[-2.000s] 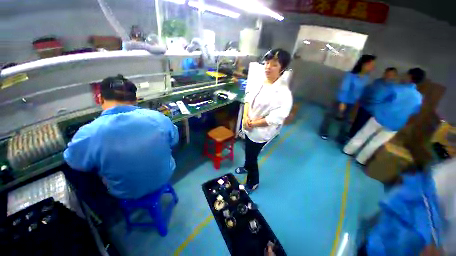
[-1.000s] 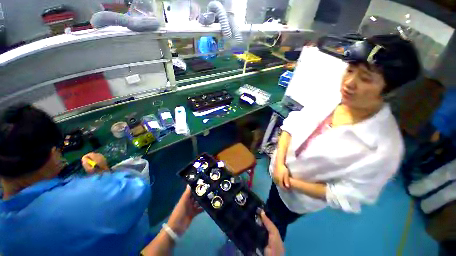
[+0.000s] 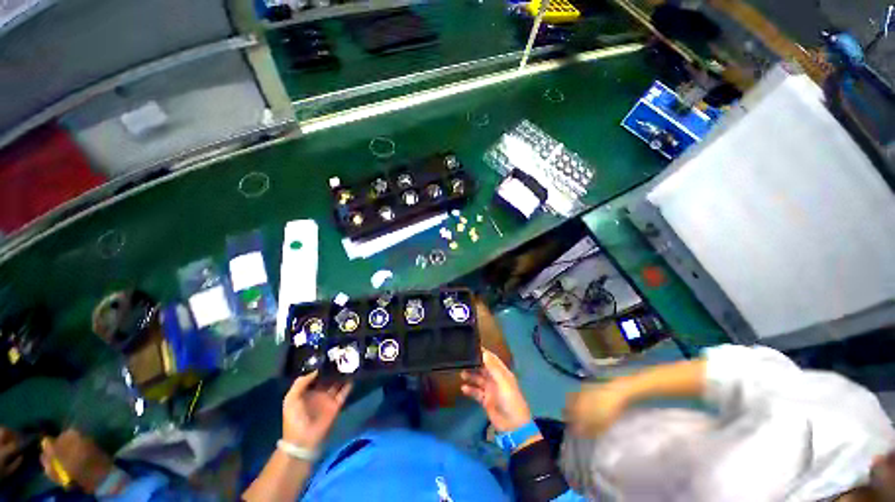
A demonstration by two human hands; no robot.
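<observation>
A black compartment tray (image 3: 429,349) is held level over the bench's front edge. Round units sit in its back row and in the left part of its front row; two pockets at the front right are empty. My left hand (image 3: 312,410), with a white wristband, grips its near left edge. My right hand (image 3: 499,390), with a blue wristband, grips its right end. Fingers under the tray are hidden. A similar black tray (image 3: 420,208) with round units lies on the bench behind it.
A clear blister tray (image 3: 542,162), a black pad with white label (image 3: 520,195), scattered small pieces (image 3: 461,231), a long white strip (image 3: 298,265) and bagged packs (image 3: 208,302) lie on the green bench. A white-sleeved person (image 3: 726,422) stands right; another person's hands (image 3: 74,459) are lower left.
The view has moved up to the bench and turned downward. The held tray now lies crosswise, with both my hands on it. The white-clothed person is now at the lower right.
</observation>
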